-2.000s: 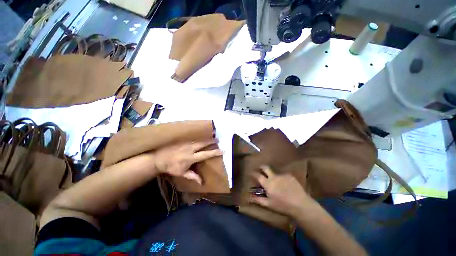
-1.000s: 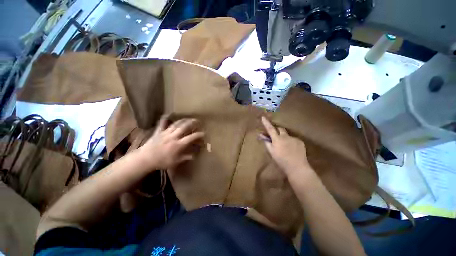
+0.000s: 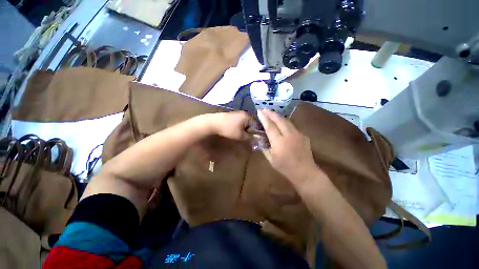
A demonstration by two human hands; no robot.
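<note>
The joined brown bag body panels (image 3: 210, 194) lie face up across my front, with a dark seam (image 3: 243, 176) down the middle and a small pale label (image 3: 211, 166). My left hand (image 3: 231, 126) is closed at the seam's upper end, pinching the panel edge; its fingertips are partly hidden. My right hand (image 3: 288, 147) meets it there, fingers extended forward, with a small shiny tool, apparently thread snips (image 3: 259, 141), between the hands. The post bed (image 3: 272, 94) and presser foot (image 3: 272, 79) are just beyond my fingers; the panels cover the post's lower part.
The sewing machine head (image 3: 310, 37) with black dials overhangs the far side. Brown panels with white backing (image 3: 68, 97) and looped straps (image 3: 39, 152) are stacked at left. Another brown panel (image 3: 210, 58) lies behind. A thread spool (image 3: 385, 54) and work papers (image 3: 454, 178) are at right.
The panels were unfolded and spread face up over the table. My left hand moved right from the left panel to the seam's upper end, and now meets my right hand.
</note>
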